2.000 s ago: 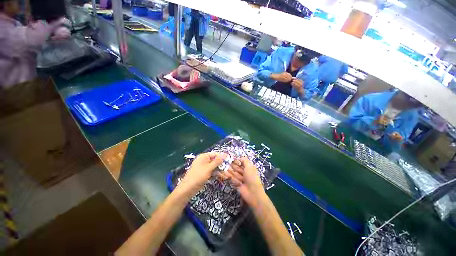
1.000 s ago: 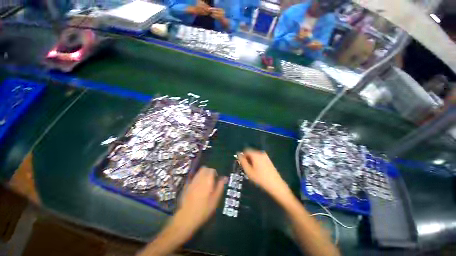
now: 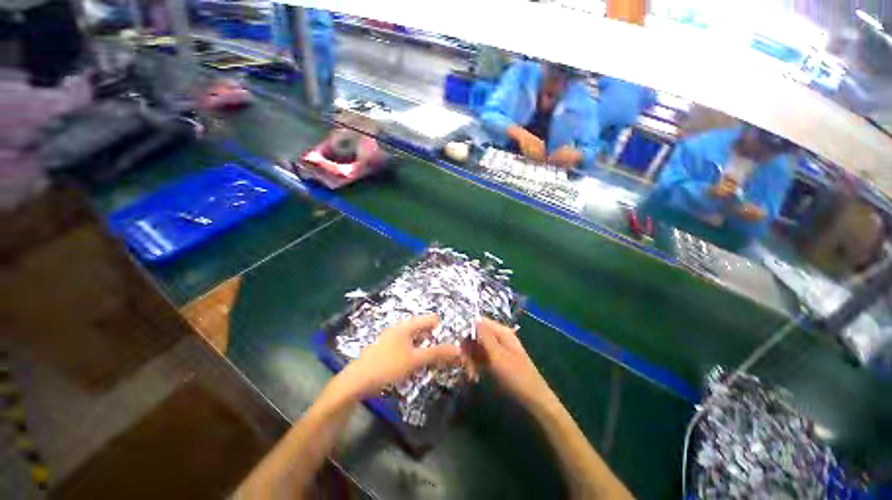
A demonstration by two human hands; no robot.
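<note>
A large heap of small wired circuit boards (image 3: 391, 311) lies in a blue tray (image 3: 379, 405) on the green bench in front of me. My left hand (image 3: 403, 357) is over the near part of the heap, thumb and fingers apart, with nothing visible in it. My right hand (image 3: 501, 359) is close beside it at the heap's right side, fingers bent together. A thin pale piece, seemingly a circuit board, stands up at its fingertips. The fingertips are blurred, and the hands hide part of the heap.
A second board heap (image 3: 753, 439) is at lower right by a white cord. A blue tray (image 3: 196, 213) with few pieces is at left. A pink object (image 3: 340, 159) sits across the blue edging. Brown cartons (image 3: 83, 283) are left below the bench. Workers in blue sit opposite.
One second ago both hands were over a board strip right of the heap; now they are over the heap and the strip is not visible. The view has swung back left.
</note>
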